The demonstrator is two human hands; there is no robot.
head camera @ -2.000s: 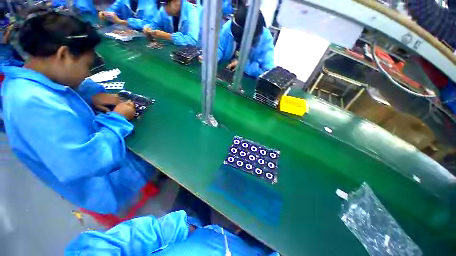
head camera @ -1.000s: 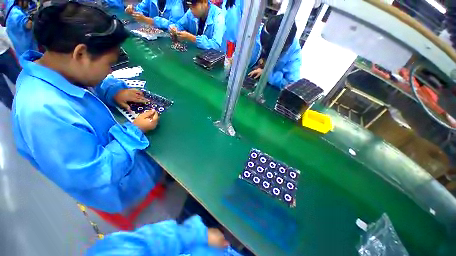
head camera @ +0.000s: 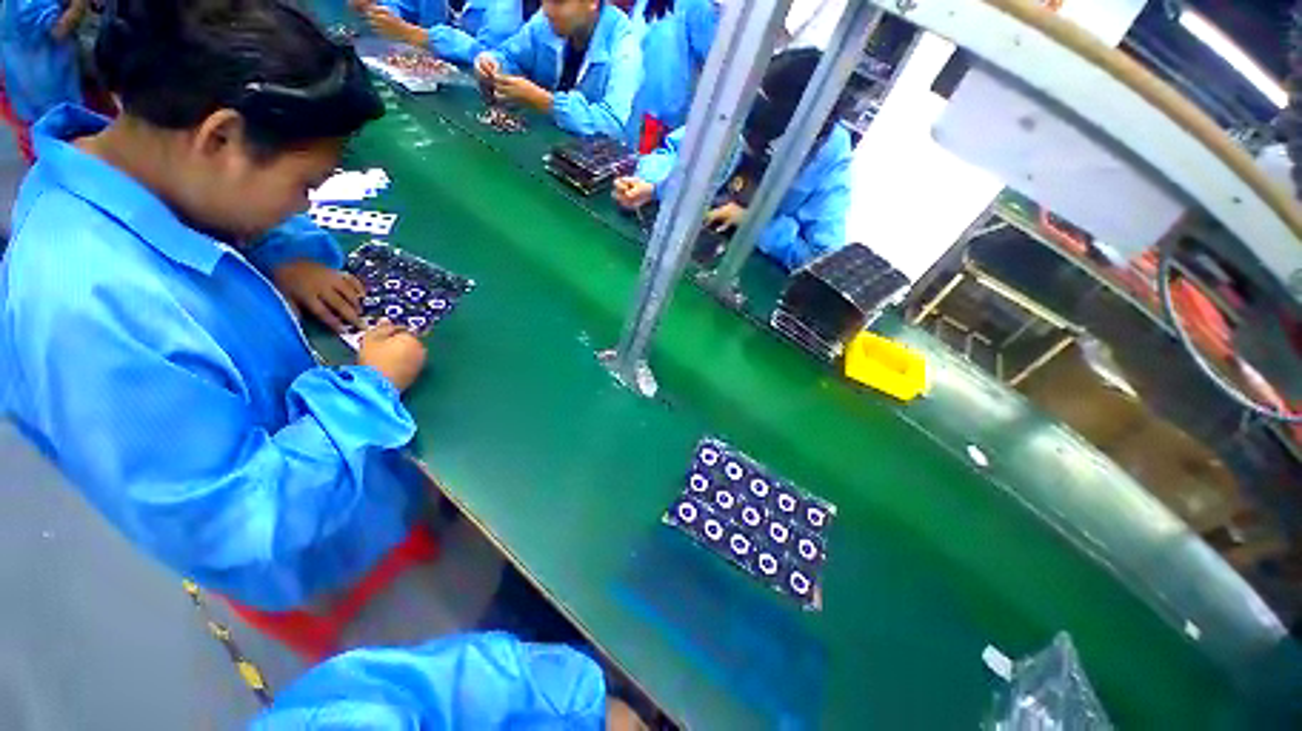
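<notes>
A dark rectangular module panel with rows of white rings lies flat on the green bench. A translucent blue sheet lies just below it, faint against the green. My left hand shows only as a sliver of skin past the blue sleeve at the bottom edge, off the bench's front edge and away from the panel. Its fingers are cut off. My right hand is out of the picture.
A crinkled clear bag lies at the lower right. Metal posts rise behind the panel. A yellow bin and stacked dark panels stand at the far edge. A neighbouring worker sits at the left, handling another panel.
The view has swung and tilted, and the clear bag is cut off more than at first. My left hand came into view blurred and now sits lower, mostly cut off. The module panel stays on the bench.
</notes>
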